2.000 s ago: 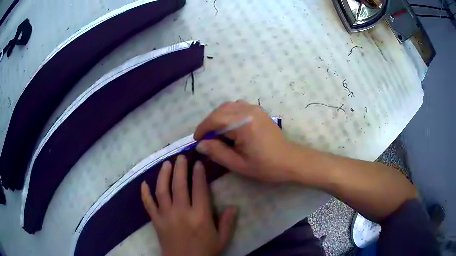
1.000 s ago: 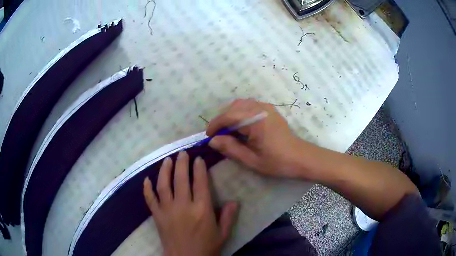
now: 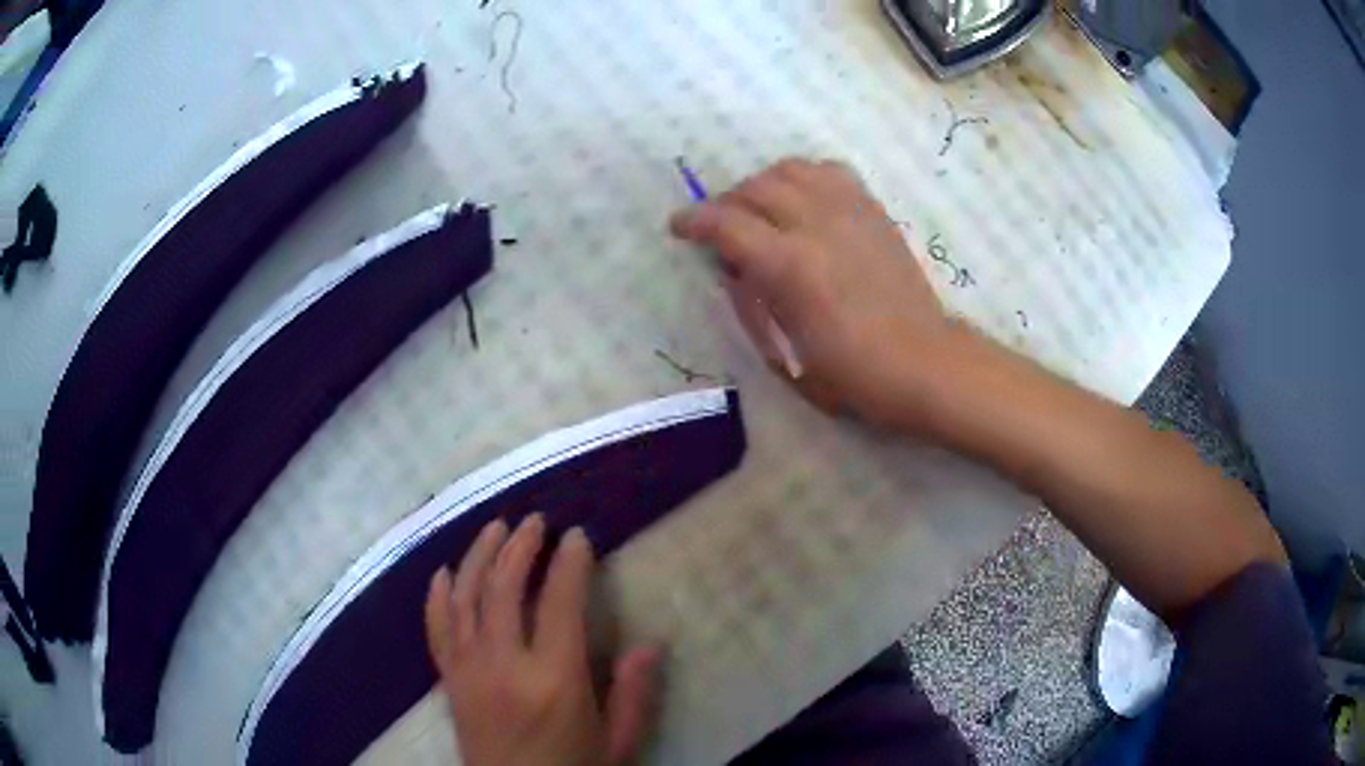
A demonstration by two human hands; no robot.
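A curved dark purple cloth piece (image 3: 659, 467) lies nearest me, with a white strip (image 3: 494, 464) along its outer curve and a thin dark line on the strip. My left hand (image 3: 517, 644) rests on the purple cloth with its fingers spread. My right hand (image 3: 838, 285) is above the cover, beyond the piece's right end and not touching it. It holds a thin marking pen (image 3: 693, 183), whose blue-violet end sticks out past the fingers at the upper left and whose whitish end shows below the palm. The hand hides the pen's middle.
Two more curved purple pieces (image 3: 300, 359) with white edges lie at the left. A steam iron (image 3: 966, 27) stands at the top right, beside a grey plate (image 3: 1126, 33). A black strip (image 3: 30, 237) lies far left. Loose threads (image 3: 946, 262) dot the cover. A whitish object (image 3: 1133, 659) is on the floor.
My right hand has lifted off the white strip and moved up and right with the pen, which has turned. The near piece's right end now shows. My left hand has shifted slightly down.
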